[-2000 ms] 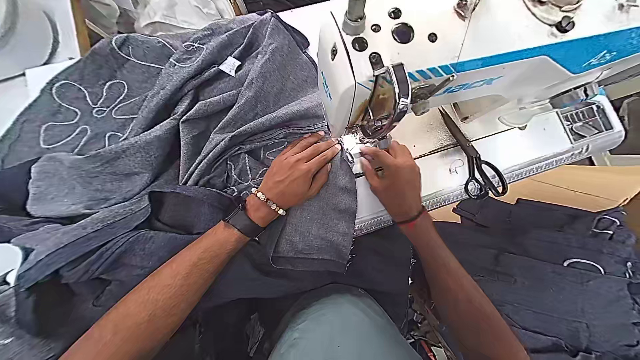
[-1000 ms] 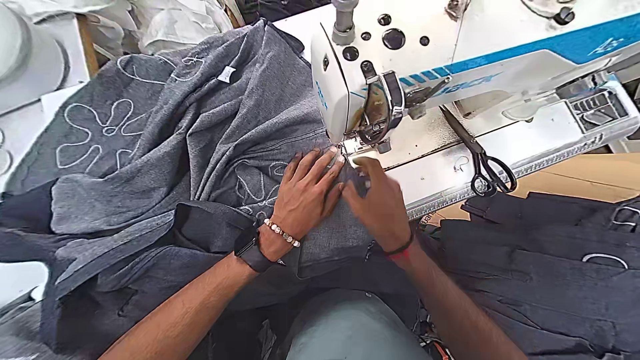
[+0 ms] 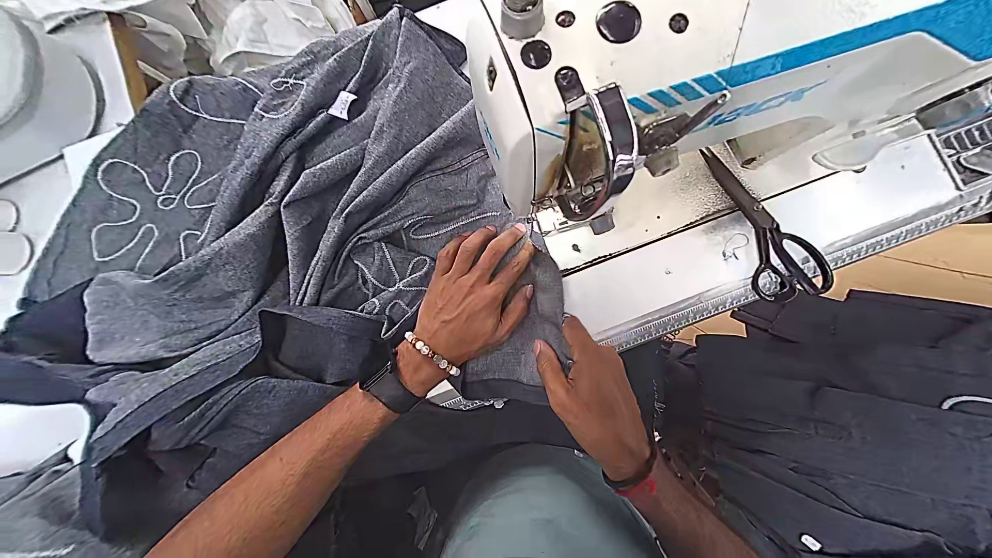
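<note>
A dark grey garment [image 3: 325, 178] with white flower outlines is spread over the sewing machine bed, one edge lying beneath the needle area of the white and blue Jack sewing machine [image 3: 504, 108]. My left hand [image 3: 477, 298] rests flat on the cloth, fingers slightly spread, the fingertips just in front of the presser foot [image 3: 546, 219]. Lower and to the right, my right hand [image 3: 593, 387] pinches the garment's right edge between thumb and fingers. A small white label [image 3: 342, 105] shows on the cloth.
Black-handled scissors [image 3: 763, 225] lie on the machine bed at the right, near a ruler strip [image 3: 682, 319] along its front edge. Folded dark cloth [image 3: 845, 411] is piled at the lower right on brown cardboard [image 3: 930, 263]. White cloth [image 3: 271, 35] lies behind the garment.
My right hand has moved from beside the presser foot down toward me and now grips the garment's edge. My left hand stays on the cloth near the needle.
</note>
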